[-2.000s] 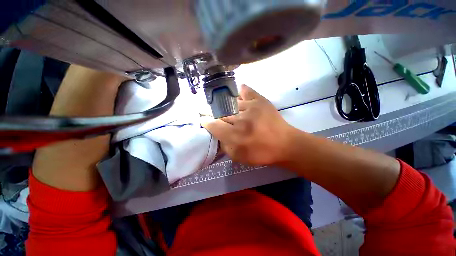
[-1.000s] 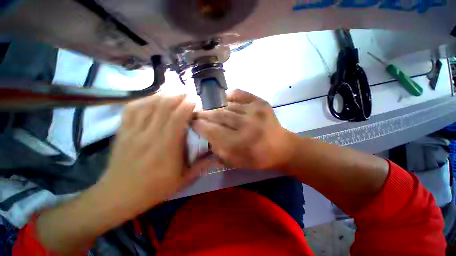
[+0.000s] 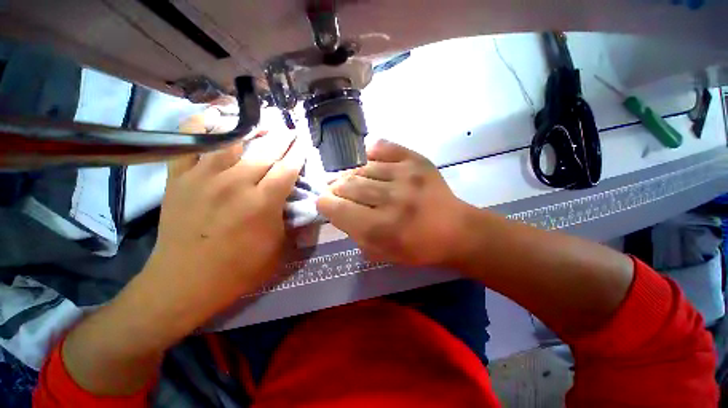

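A light garment panel (image 3: 302,209) with a dark part lies under the machine head, mostly covered by my hands. My left hand (image 3: 231,199) lies on the cloth left of the needle area, fingers pressed down towards the presser foot (image 3: 289,115). My right hand (image 3: 395,203) is just right of it, fingertips curled at the cloth's right edge beside the grey cylindrical attachment (image 3: 342,139). The fingertips of both hands hold the cloth. The stitching point is hidden by glare and fingers.
Black-handled scissors (image 3: 568,135) lie right of the machine, then a green screwdriver (image 3: 654,123) and a small dark metal part (image 3: 702,113). A ruler scale (image 3: 559,209) runs along the front edge. More cloth (image 3: 100,171) is heaped at left. A curved metal bar (image 3: 120,143) crosses the upper left.
My left hand has come from behind the cloth at far left onto the panel near the needle. The grey and white cloth end in front has gone from view. My right hand stays beside the attachment.
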